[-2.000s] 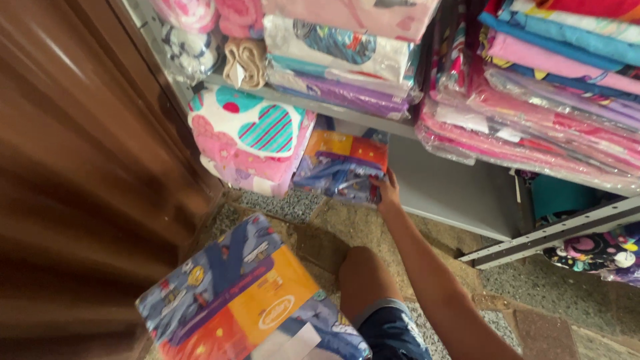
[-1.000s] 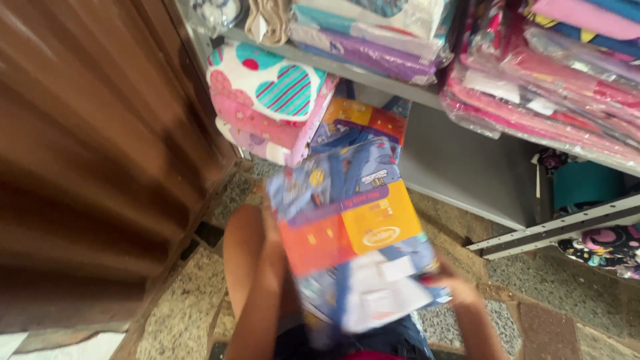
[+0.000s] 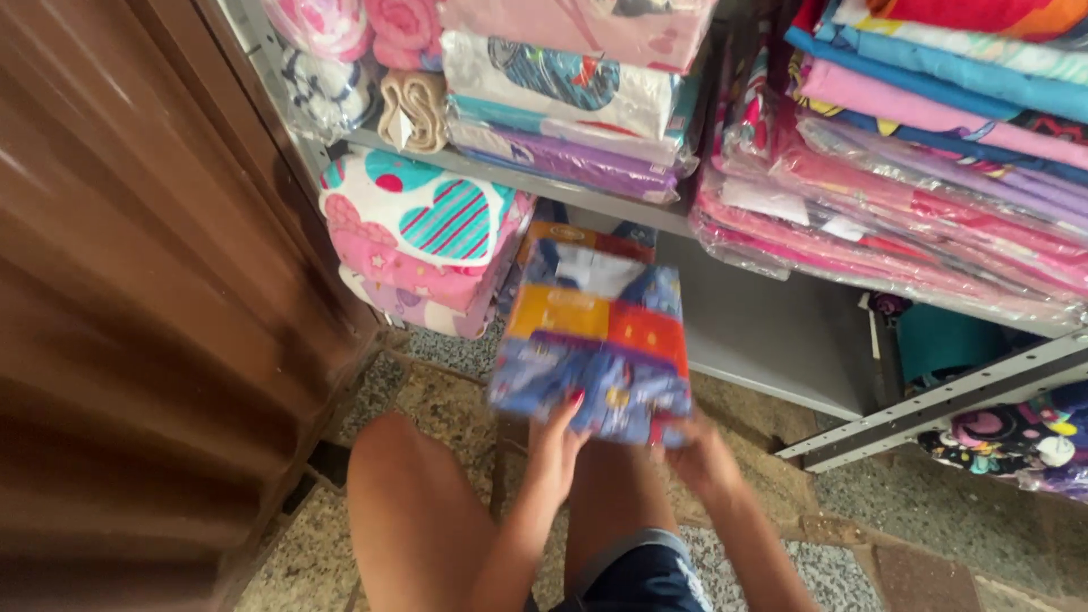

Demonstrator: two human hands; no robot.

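Observation:
A folded blue patterned textile in clear packaging [image 3: 599, 340], with a yellow, red and purple band, is held out in front of the lower shelf. My left hand [image 3: 561, 442] grips its near edge from the left, and my right hand [image 3: 693, 446] grips its near right corner. Behind it, on the lower shelf, a similar packaged textile [image 3: 586, 242] with an orange band is partly hidden. To its left is a stack of folded fabrics [image 3: 425, 238], the top one white with teal hearts and pink ones below.
A grey metal shelf [image 3: 782, 340] stands ahead, its upper level loaded with packaged textiles [image 3: 569, 102] and bagged pink fabrics [image 3: 892, 221]. A perforated metal upright [image 3: 943, 399] slants at right. A brown corrugated panel [image 3: 144, 306] borders the left. The floor is stone.
The held package has moved toward the shelf, and its colored band now shows yellow at left and red at right, the reverse of one second ago. Two seconds ago my right hand was at the shelved package.

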